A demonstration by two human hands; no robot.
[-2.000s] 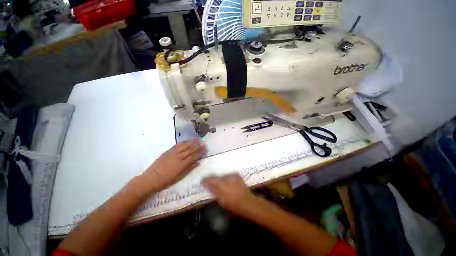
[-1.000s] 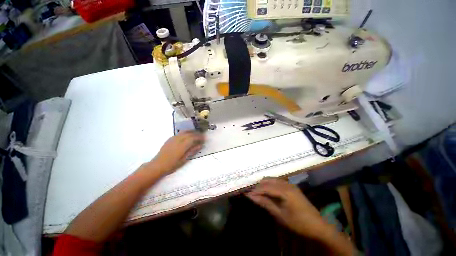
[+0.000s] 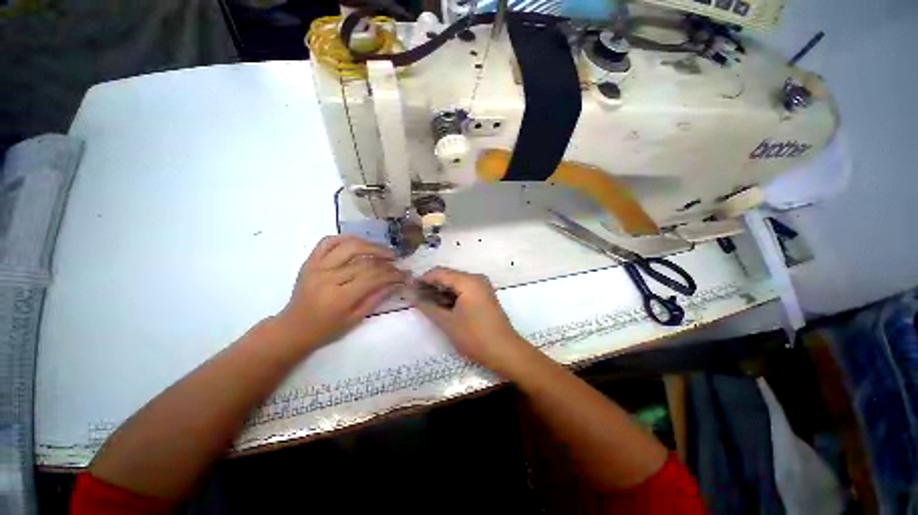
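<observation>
The cream sewing machine head [image 3: 684, 131] stands on the white table. Its needle and presser foot area [image 3: 408, 236] is just beyond my left hand [image 3: 347, 282], whose fingers are bent and close together; whether they pinch a thread is too blurred to tell. My right hand [image 3: 463, 307] is closed on small dark thread snips [image 3: 435, 293], their tips pointing at my left fingertips. The hands nearly touch in front of the presser foot. Fabric shears [image 3: 644, 277] with black handles lie on the machine bed to the right.
A printed ruler scale [image 3: 403, 377] runs along the table's front edge. Folded grey fabric [image 3: 35, 231] is at the far left. A white strip [image 3: 778, 272] hangs at the machine's right end. Denim [image 3: 871, 372] is at the lower right. A control panel [image 3: 740, 10] is cut off at the top.
The thread snips have left the machine bed and are in my right hand, which has moved up from the table's front edge to my left hand. The view has moved closer to the table.
</observation>
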